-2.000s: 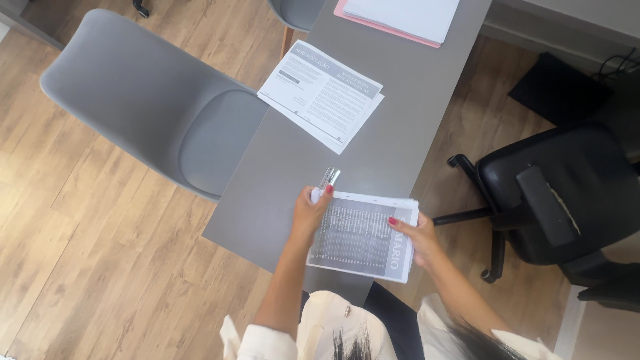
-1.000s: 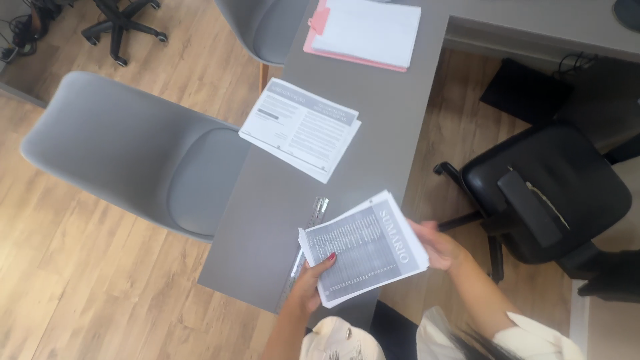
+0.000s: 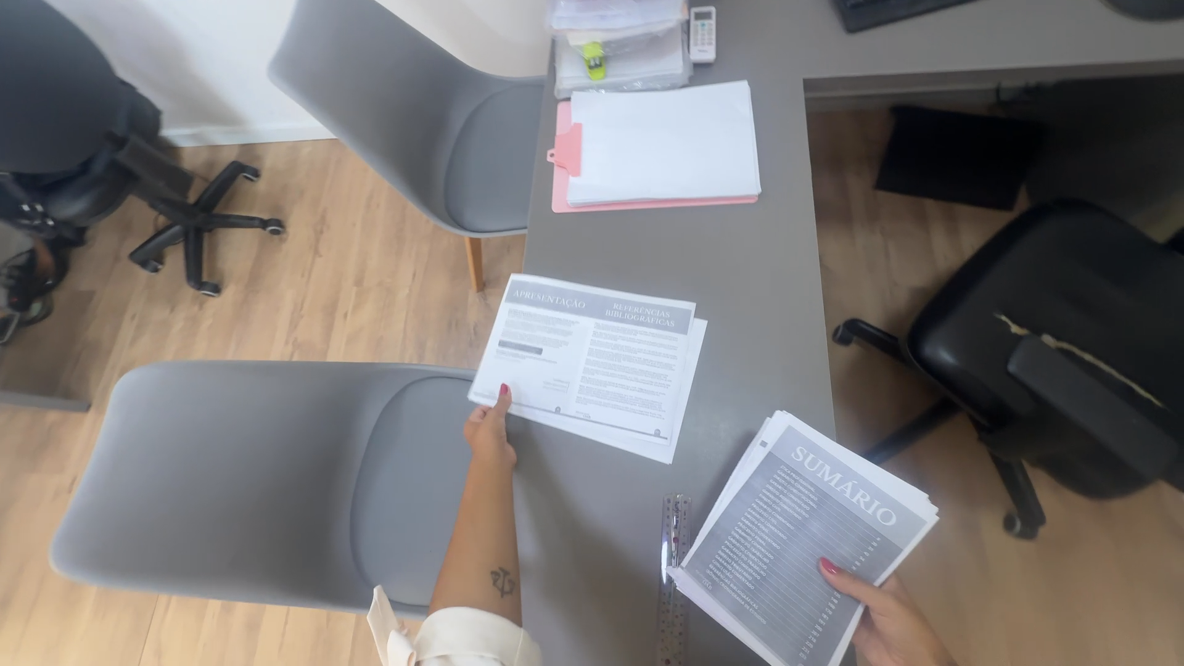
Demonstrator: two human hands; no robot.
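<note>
My left hand (image 3: 492,430) grips the lower left corner of some printed sheets (image 3: 583,361), its thumb on top and its fingers beneath the edge. Those sheets lie slightly fanned over the left edge of the grey desk (image 3: 610,518). On the right, my right hand (image 3: 874,601) holds a thick stack of printed pages (image 3: 795,536), thumb on the top page, above the desk's right edge. A clear ruler (image 3: 672,610) with a pen (image 3: 672,536) on it lies on the desk, partly beneath the stack's left corner.
A pink clipboard (image 3: 561,190) bears white paper (image 3: 661,143). Behind it are plastic-wrapped papers (image 3: 624,69) and a white remote control (image 3: 703,35). Two grey chairs (image 3: 231,481) stand left of the desk, a black office chair (image 3: 1064,342) on the right. Another wheeled chair (image 3: 194,217) is at upper left.
My left hand has left the thick stack and taken hold of the sheets at the desk's left edge. My right hand still holds the stack. The view has shifted, showing more of the desk's far part.
</note>
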